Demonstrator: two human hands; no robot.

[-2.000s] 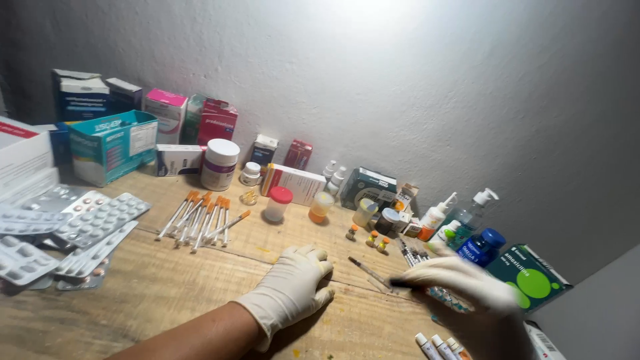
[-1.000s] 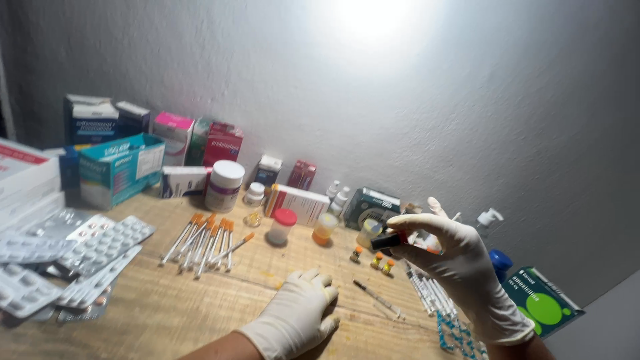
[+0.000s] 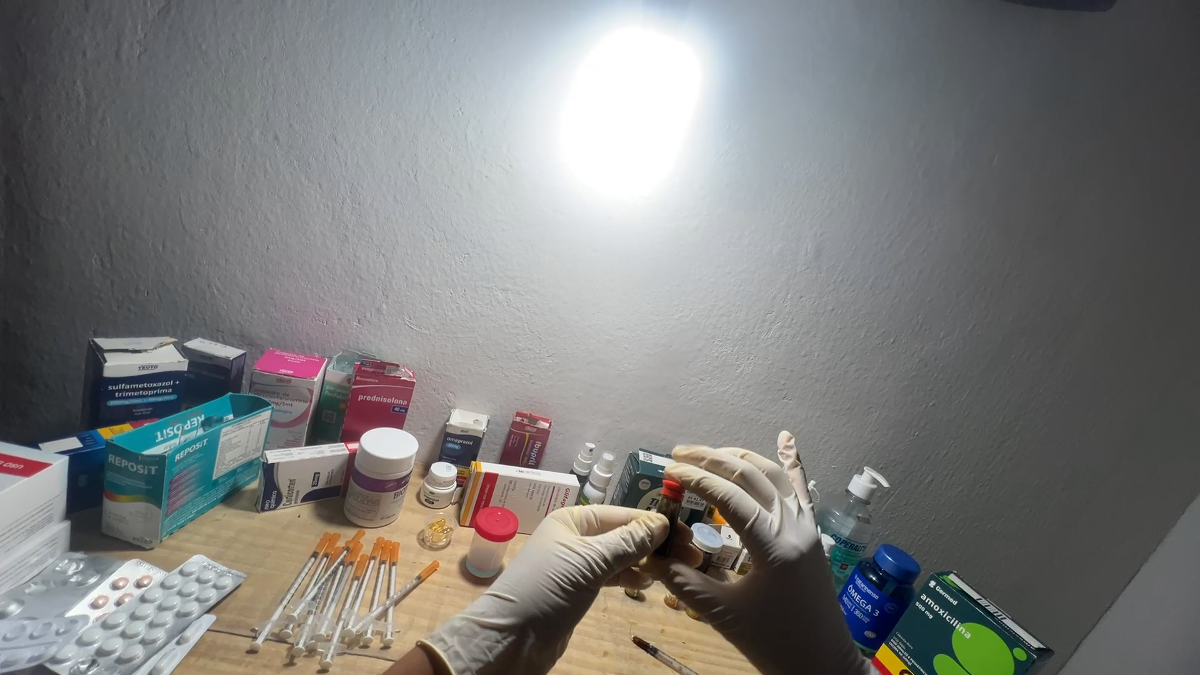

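Note:
Both hands wear pale latex gloves and are raised together over the right part of the wooden table. My left hand [image 3: 572,572] pinches a small dark vial with a red top [image 3: 669,511] between thumb and fingers. My right hand [image 3: 769,553] curves around the same vial from the other side, its fingertips at the red top; whether it grips is hard to tell. Below them a thin dark-tipped stick or syringe [image 3: 661,653] lies on the table. Small vials behind the hands are partly hidden. A red-capped specimen cup [image 3: 491,542] stands left of my left hand.
Orange-capped syringes [image 3: 342,595] lie in a pile, with blister packs [image 3: 155,609] farther left. Medicine boxes and a white jar [image 3: 380,478] line the wall side. At right stand a pump bottle [image 3: 848,516], a blue bottle [image 3: 877,595] and a green box [image 3: 966,628].
My left hand has risen from the table to the vial. My right hand has lifted the dark vial from near the tabletop. The view has tilted up toward the wall.

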